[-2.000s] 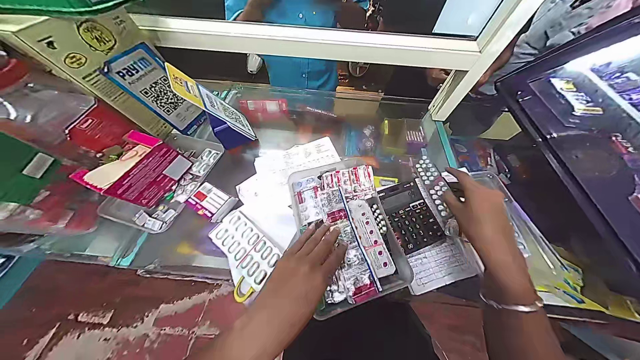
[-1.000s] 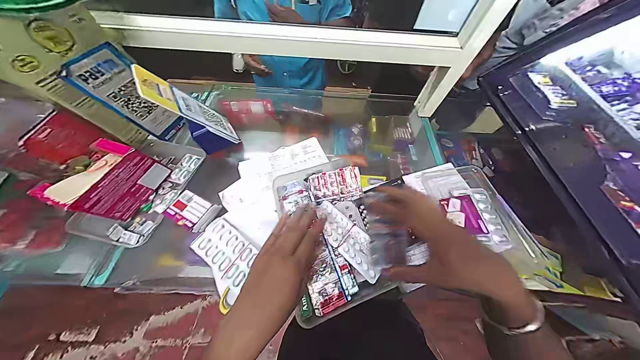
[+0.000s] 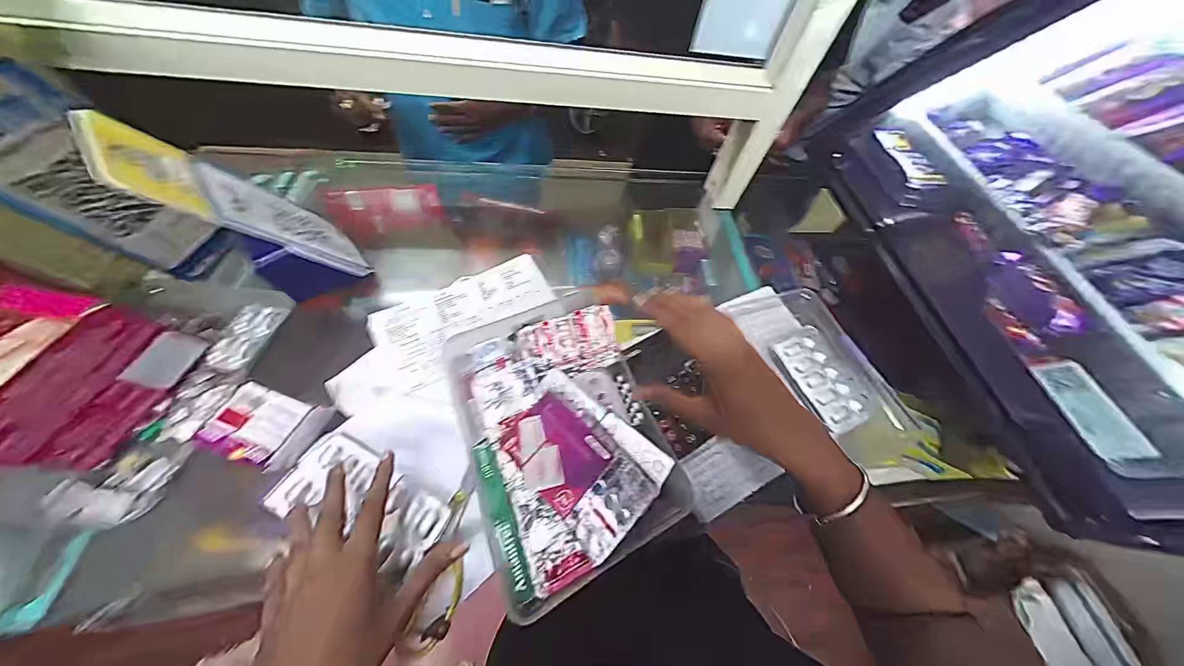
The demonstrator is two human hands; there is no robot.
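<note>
A clear plastic tray (image 3: 513,578) filled with medicine blister packs stands at the counter's near edge. A purple and red medicine packet (image 3: 569,449) lies on top of the packs. My left hand (image 3: 342,555), fingers spread, rests over capsule blister strips (image 3: 324,462) left of the tray; whether it grips them is not clear. My right hand (image 3: 731,379), blurred and wearing a bangle, hovers over a black calculator (image 3: 680,407) just right of the tray, its fingers apart and nothing seen in them. Printed papers (image 3: 462,310) lie behind and partly under the tray.
A second plastic tray (image 3: 888,407) holds a blister strip at right, near a dark-framed display case (image 3: 962,314). Maroon packaging (image 3: 83,388) and a small medicine box (image 3: 264,421) lie at left, below a payment-code stand (image 3: 277,222). Beyond the window frame (image 3: 416,69) stands a person in blue.
My left hand has moved left from the packs in the tray to the strips beside it. The purple packet, seen in the right tray a second ago, now lies in the middle tray.
</note>
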